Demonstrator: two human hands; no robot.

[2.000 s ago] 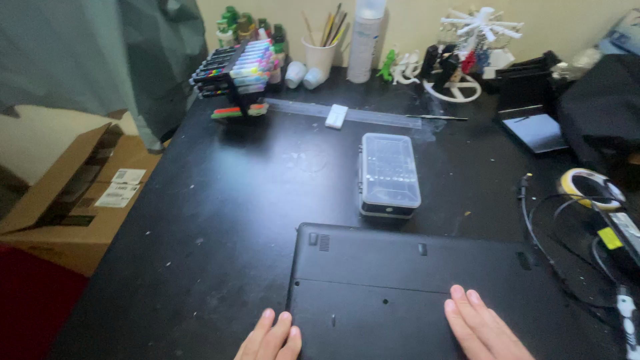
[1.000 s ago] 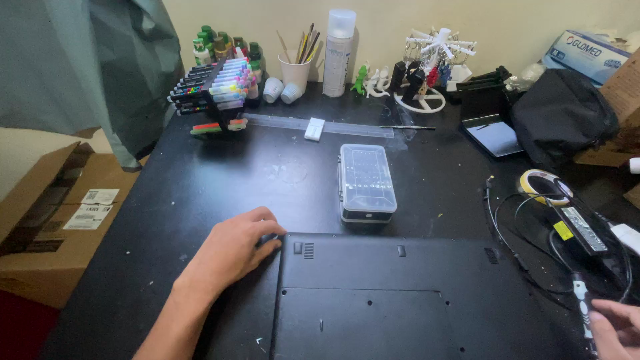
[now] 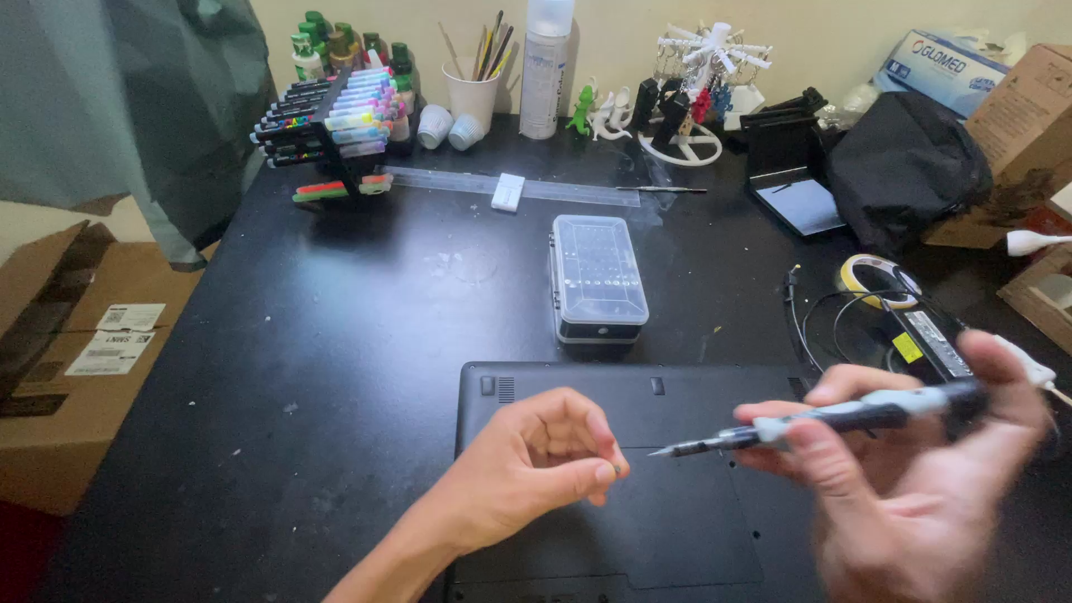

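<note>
A black laptop lies bottom side up on the dark table, near its front edge. Over its left part, my left hand pinches a tiny item between thumb and forefinger; it is too small to make out, possibly a screw. My right hand, slightly blurred, holds a white-and-black precision screwdriver above the laptop's right part. The screwdriver's tip points left, a short way from my left fingertips and apart from them. Just behind the laptop stands a closed clear-lidded case with small bits inside.
Right of the laptop lie a black power adapter, cables and a tape roll. Along the back stand a marker rack, a cup of brushes, a spray can and a black cloth bag. A ruler lies before them.
My left hand has moved from the laptop's left corner to over it, fingers now pinched. My right hand has come in from the right edge with the screwdriver, which lay by the cables before.
</note>
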